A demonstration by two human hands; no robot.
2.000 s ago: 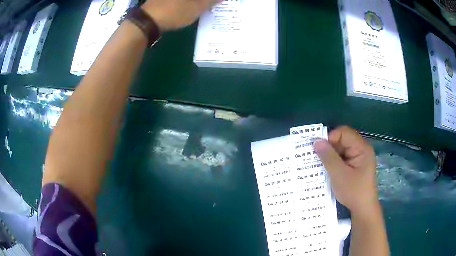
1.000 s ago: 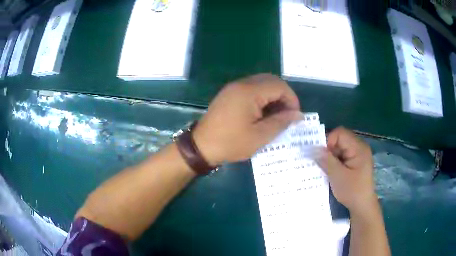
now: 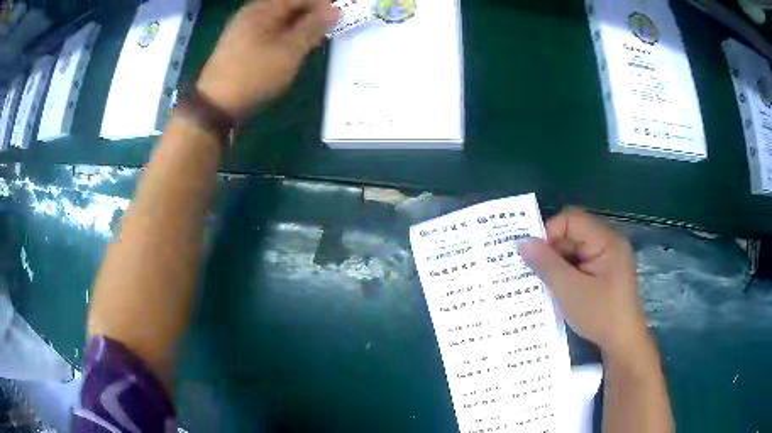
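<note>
My left hand [image 3: 269, 52] is at the top, pinching a small printed label [image 3: 349, 15] at the upper left edge of a white box [image 3: 394, 100] with a yellow-and-blue emblem. Whether the label touches the box cannot be told. My right hand [image 3: 588, 275] grips a long white label sheet [image 3: 499, 330] by its upper right edge, thumb on top. The sheet has two columns of small printed labels and hangs past the lower picture edge. A whitish layer [image 3: 586, 393] shows behind it.
More white boxes stand spaced along the dark green belt [image 3: 525, 110], at the right [image 3: 650, 93] and at the left [image 3: 148, 76]. A worn, shiny green ledge [image 3: 288, 338] runs along the near side, with a rough edge.
My left hand has moved from the sheet's top up and left to the box, holding a label. The protruding label at the sheet's top is gone. The boxes' positions have shifted.
</note>
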